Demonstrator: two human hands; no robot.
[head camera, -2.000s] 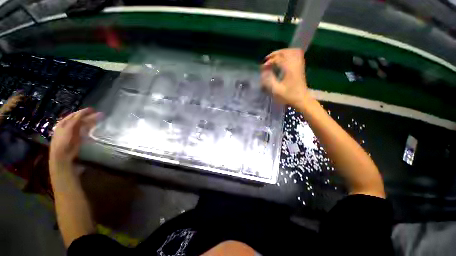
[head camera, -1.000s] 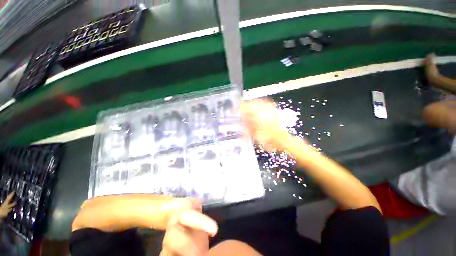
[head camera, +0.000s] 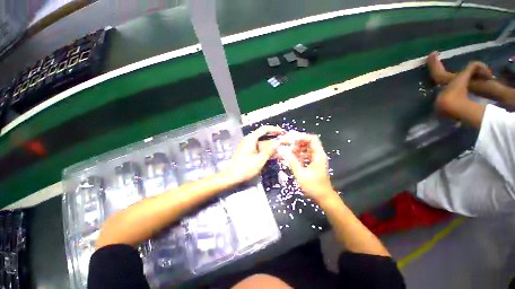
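My left hand (head camera: 254, 154) reaches over the clear blister tray (head camera: 257, 230) to its right side, palm down with bent fingers. My right hand (head camera: 309, 169) is beside it, fingers curled, fingertips close to the left ones. Both are above small pale parts (head camera: 293, 204) scattered on the dark bench. A small dark piece (head camera: 271, 174) shows just below my left fingers; whether it is held is unclear. Blur and the fingers hide what is between the hands. The tray has two rows of pockets with dark-and-silver modules showing; my left forearm covers part of it.
A green conveyor belt (head camera: 169, 79) with white edging runs behind. Grey squares (head camera: 291, 57) and a white-and-blue piece (head camera: 274, 81) lie on it. A grey upright (head camera: 217, 62) stands behind the tray. Black trays (head camera: 68, 65) are at left. A neighbouring person's arms (head camera: 460, 96) are at right.
The view has turned right. My left hand has moved from near my body to beside my right hand. The single module on the bench at right no longer shows.
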